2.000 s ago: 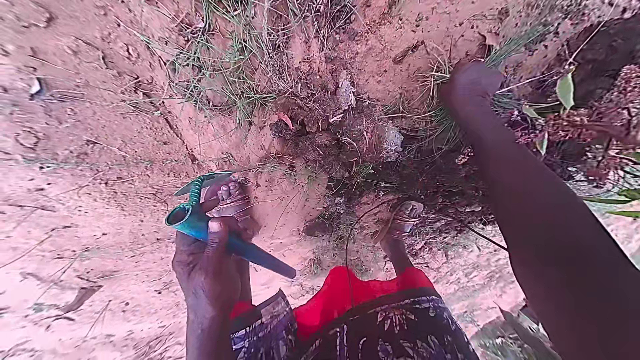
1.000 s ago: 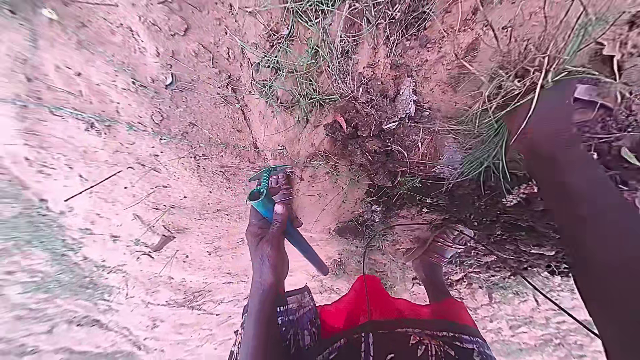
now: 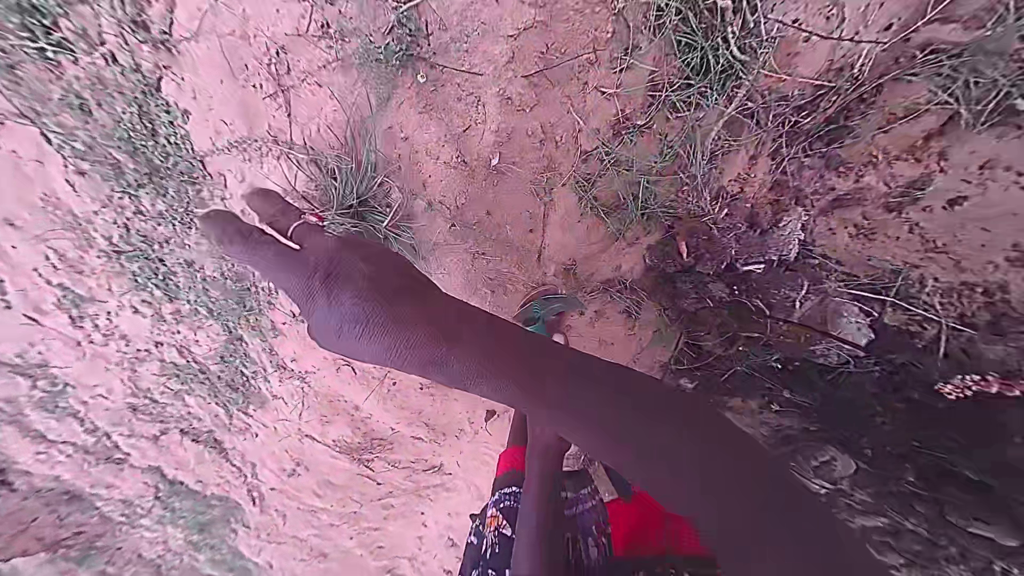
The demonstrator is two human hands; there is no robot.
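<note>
My right arm crosses the view from the lower right, and my right hand (image 3: pixel 312 272) is at the left with its back to the camera. Two fingers are stretched out and apart, one with a thin ring; the palm is hidden. A grass tuft (image 3: pixel 360 196) shows just beyond the hand; I cannot tell whether they touch. Below the middle, my left hand (image 3: pixel 560 342) is mostly hidden behind the right forearm, its thumb tip showing at a teal tubular tool (image 3: pixel 544 314). Only the tool's upper end is visible.
Reddish sandy soil (image 3: pixel 496 200) lies around the hands. Grass clumps (image 3: pixel 704 48) stand at the upper right, above dark litter with twigs (image 3: pixel 808 320). Low green plants (image 3: pixel 160 192) run down the left. Red and patterned cloth (image 3: pixel 648 528) shows at the bottom.
My right hand was at grass on the right side and has swung across to the left. My left hand stays with the teal tool, now largely covered by the right forearm.
</note>
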